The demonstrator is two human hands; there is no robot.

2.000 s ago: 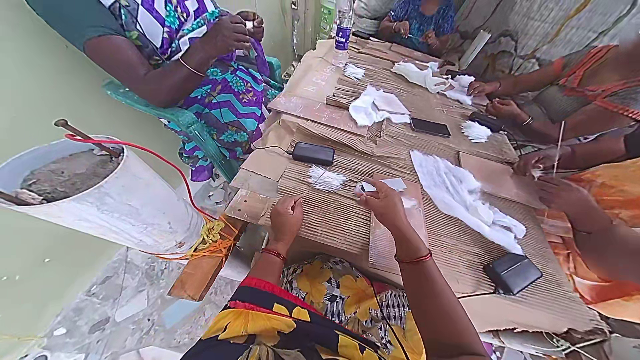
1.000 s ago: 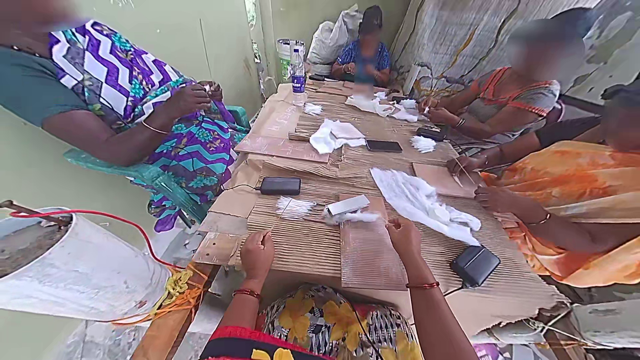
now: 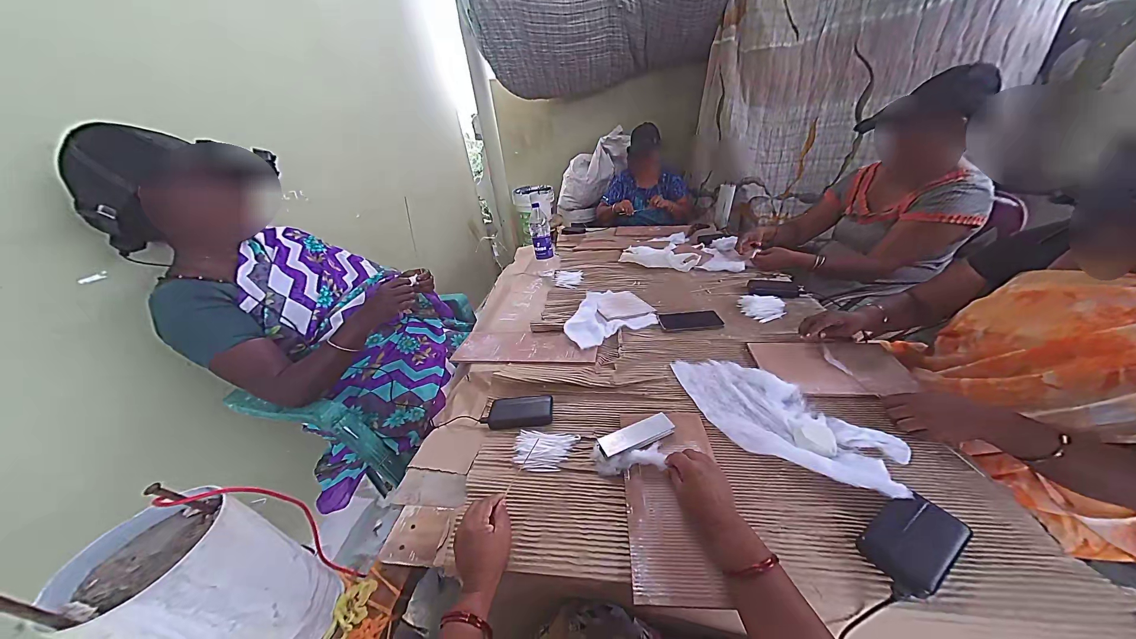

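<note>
My left hand is closed over the table's near edge, and a thin stick seems to stick up from its fingertips. My right hand rests on a ribbed, clear-topped board, its fingertips at the edge of a tuft of white cotton; whether they pinch it is hidden. A silvery-white oblong block lies on that cotton. To its left is a pile of thin white cotton wicks. A large sheet of cotton wool spreads to the right of the board.
Corrugated cardboard covers the table. Black corded boxes lie at left and near right. A phone and a bottle are farther off. Several people sit around. A white bucket stands at lower left.
The view has tilted up strongly. My right hand was beside the white block two seconds ago; now it is lower, by the cotton, and the block lies on the cotton.
</note>
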